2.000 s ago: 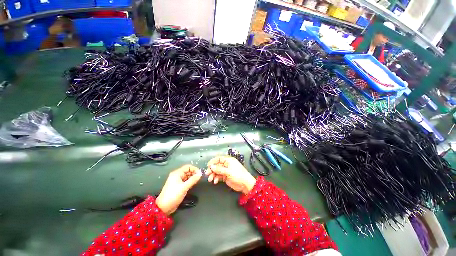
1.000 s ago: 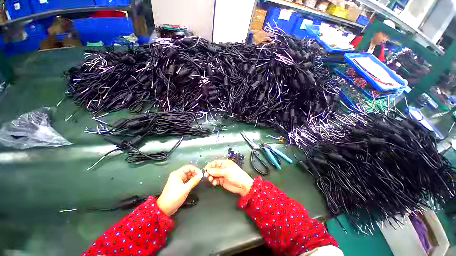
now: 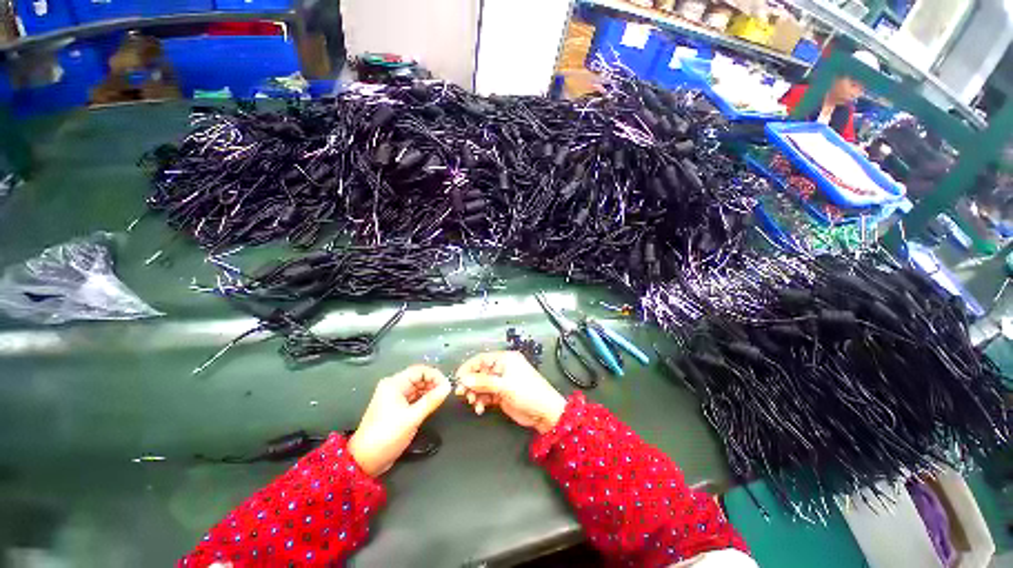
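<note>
My left hand (image 3: 394, 417) and my right hand (image 3: 505, 388) meet fingertip to fingertip over the dark-green mat. Between them they pinch a thin wire end, too small to see clearly. A black cable assembly (image 3: 287, 446) lies under my left wrist and sleeve, its pale end out to the left. A heap of tiny dark bits (image 3: 522, 346) lies just behind my right hand. Scissors (image 3: 575, 357) with black loops and cutters (image 3: 609, 346) with light-blue handles lie to its right.
A large tangled cable heap (image 3: 444, 178) spans the bench back. A parallel cable pile (image 3: 844, 366) lies right, above a white carton (image 3: 966, 521). A small cable bundle (image 3: 344, 275) and clear plastic bag (image 3: 72, 283) lie left. Blue trays (image 3: 833, 164) and a person (image 3: 839, 94) are behind at right.
Both hands stay nearly in place, with only slight finger movement. My right hand has shifted slightly down since the earliest frame. The cable, tools and piles have not visibly moved.
</note>
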